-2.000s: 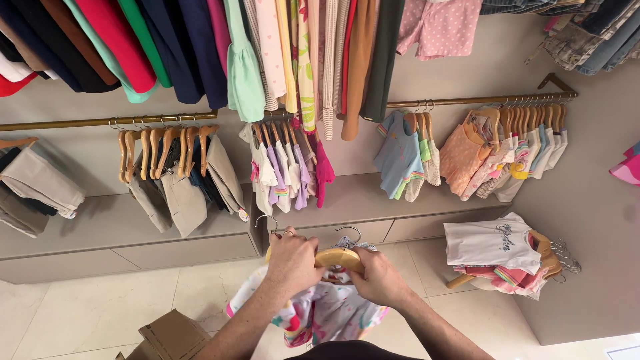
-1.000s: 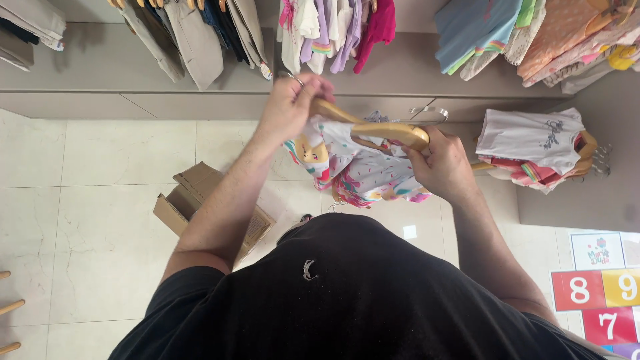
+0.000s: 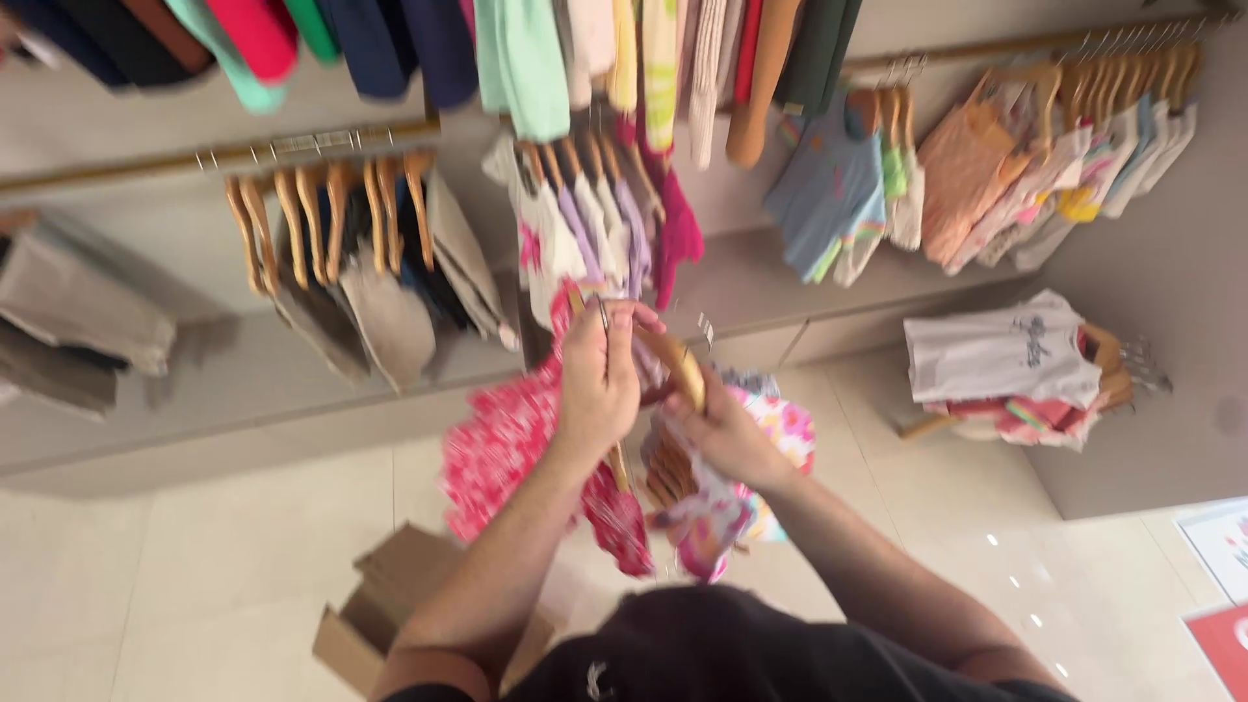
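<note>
My left hand [image 3: 603, 375] grips a wooden clothes hanger near its metal hook; a red-and-white patterned garment [image 3: 502, 439] hangs from it, spreading to both sides of my left wrist. Close by on the right, my right hand [image 3: 717, 424] holds another wooden hanger [image 3: 682, 369] by its shoulder. White garments with a pink and multicoloured print [image 3: 780, 419] hang below and beside my right hand, partly hidden by it. More wooden hangers [image 3: 668, 470] show between my forearms, blurred; what bears them cannot be told.
Small tops [image 3: 585, 219] hang in front of me, trousers [image 3: 385, 312] on the left rail [image 3: 175, 169], more tops [image 3: 975, 175] on the right. A white top [image 3: 1004, 351] lies over other clothes by the right wall. An open cardboard box [image 3: 341, 639] stands on the tiled floor.
The red-and-white garment now hangs spread out from my left hand, apart from the printed white ones. My hands have come closer together since one second ago. The view has tilted back up.
</note>
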